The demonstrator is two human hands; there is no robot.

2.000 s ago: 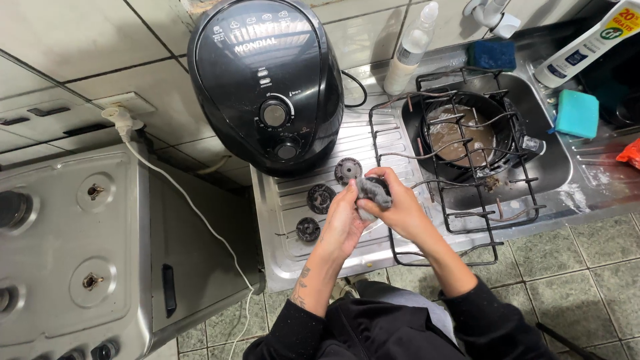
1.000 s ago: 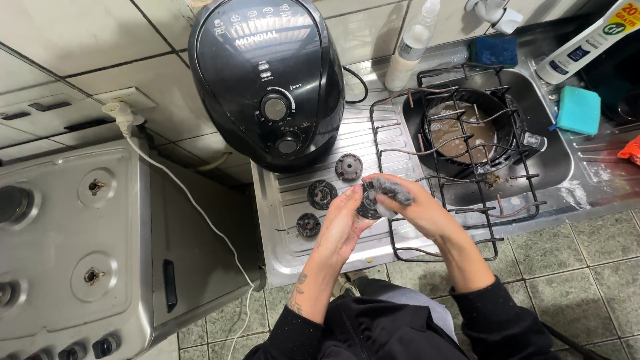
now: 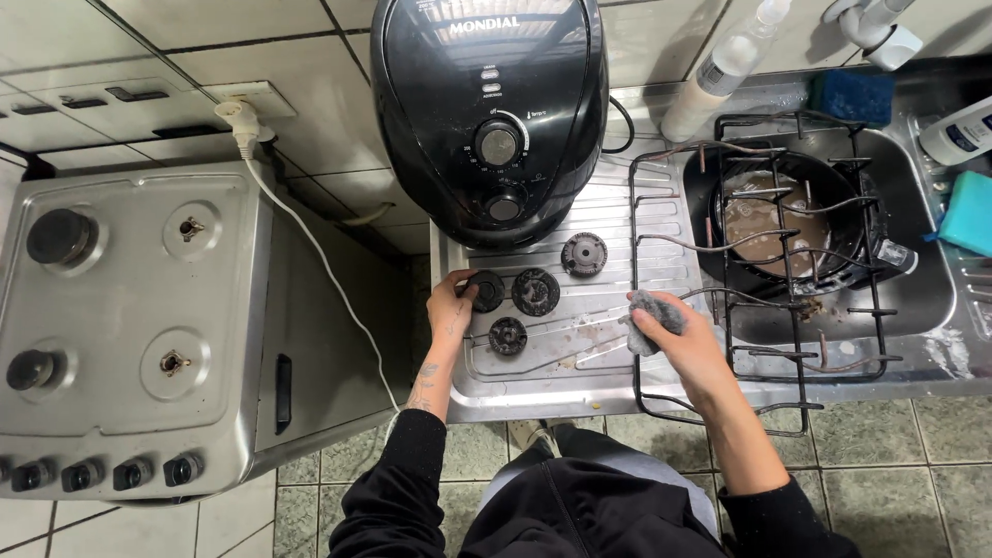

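My left hand [image 3: 452, 306] grips the edge of a dark round burner part [image 3: 487, 291] at the left of the steel drainboard [image 3: 558, 387]. Beside it lie a black burner cap with foam on it [image 3: 535, 292], a small toothed burner part [image 3: 508, 335] and a grey toothed burner head [image 3: 584, 254]. My right hand [image 3: 673, 329] holds a grey scouring pad [image 3: 652, 322] over the drainboard's right part, beside the black metal pan grate [image 3: 790, 364].
A black air fryer [image 3: 496, 147] stands behind the parts. In the sink sits a black basket [image 3: 849, 267] with murky water under the grate. A bottle [image 3: 701, 85], a blue sponge [image 3: 852, 97] and a turquoise sponge [image 3: 969, 213] are behind and right. The gas stove [image 3: 139, 310] stands left.
My hands were together around a burner part and the scouring pad. They have moved apart: the left hand, with a round part, is now at the drainboard's left, and the right hand keeps the pad.
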